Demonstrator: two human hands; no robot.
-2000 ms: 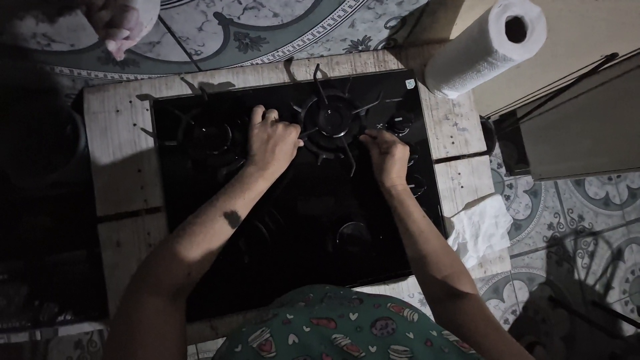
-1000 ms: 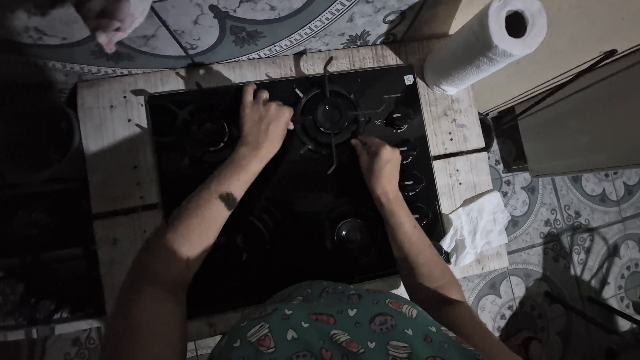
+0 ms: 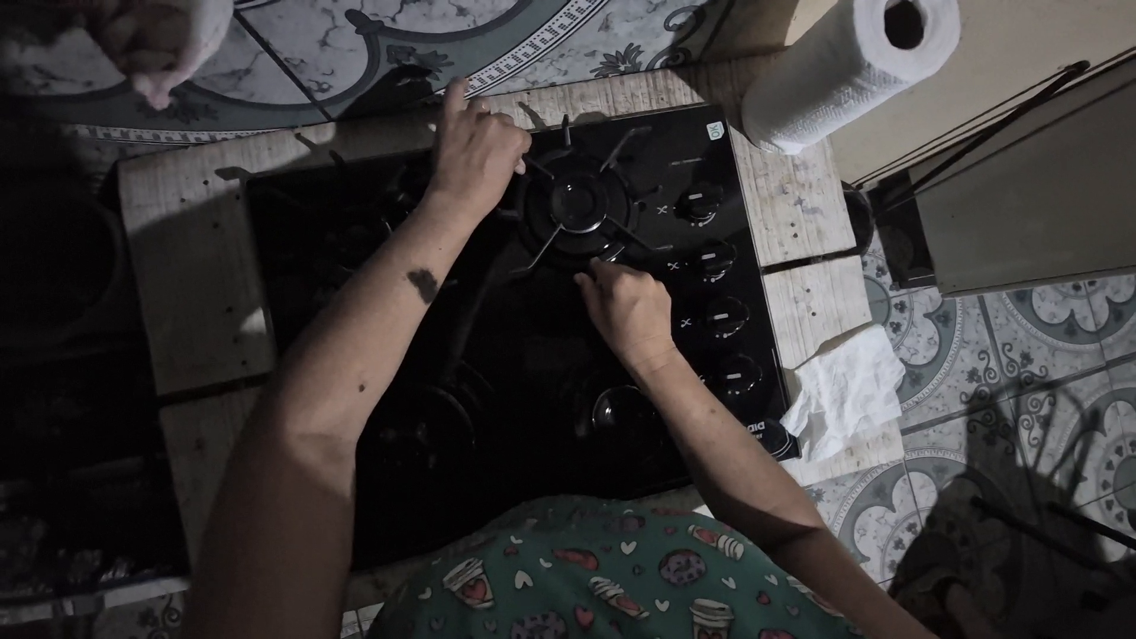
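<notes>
A black gas cooktop [image 3: 532, 355] is set in a pale wooden frame. Around its upper burner [image 3: 581, 200] sits a dark metal pan support [image 3: 541, 248] with several thin arms. My left hand [image 3: 477, 155] pinches the support's upper-left side, index finger stretched out over the cooktop's far edge. My right hand [image 3: 626, 311] is at the near edge of the same support, thumb and fingertips close to its ring; whether they grip it cannot be seen. Several black knobs [image 3: 717, 262] line the right side. The left part of the cooktop lies in deep shadow.
A paper towel roll [image 3: 834, 80] stands at the cooktop's upper right corner. A crumpled white paper towel [image 3: 848, 390] lies on the frame's right side [image 3: 799, 311]. Patterned tiles [image 3: 967, 355] surround the frame. An unclear pale thing [image 3: 191, 44] is at the upper left.
The pan support has turned on the burner between frames. My left hand has shifted toward the cooktop's far edge, and my right hand has moved nearer to me, along the support's near side.
</notes>
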